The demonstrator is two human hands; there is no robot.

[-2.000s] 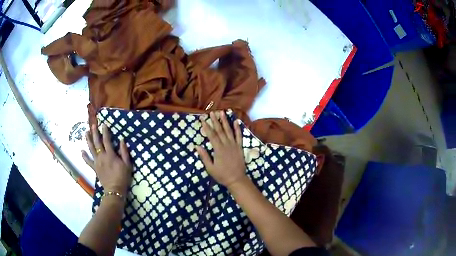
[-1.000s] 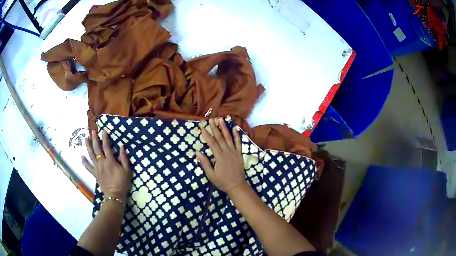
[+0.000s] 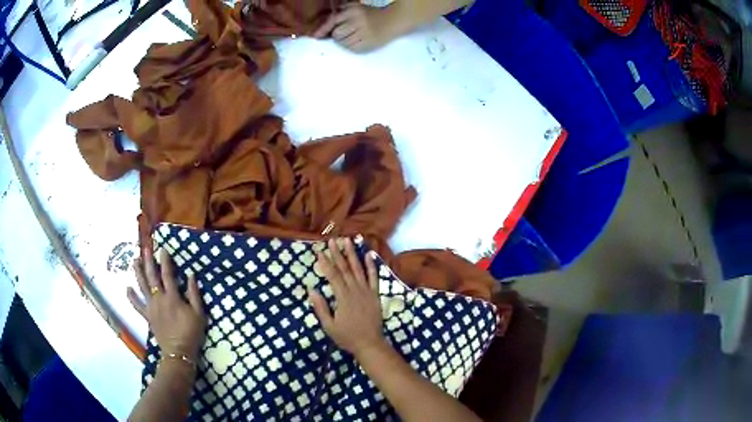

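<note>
A dark navy cloth with a white lattice pattern [image 3: 264,330] lies spread at the near side of the table. My left hand [image 3: 171,309] rests flat on its left part, fingers apart, with a ring and a bracelet. My right hand [image 3: 350,305] lies flat on its upper middle, fingers spread. Neither hand grips the cloth. Crumpled brown sewn pieces [image 3: 223,124] lie directly beyond the cloth's far edge, and a small metallic zip pull shows at that edge. The cloth's near edge is cut off by the picture.
The white table [image 3: 462,107] has a worn red edge [image 3: 528,202] at right. Another person's hand [image 3: 359,26] touches brown cloth at the far side. Blue bins [image 3: 569,189] stand right of the table. A dark brown piece [image 3: 511,354] hangs at the near right.
The view has tilted up, so table and cloth sit lower in the picture. Another person's hand has come in at the top, on brown cloth. My hands stay flat on the patterned cloth.
</note>
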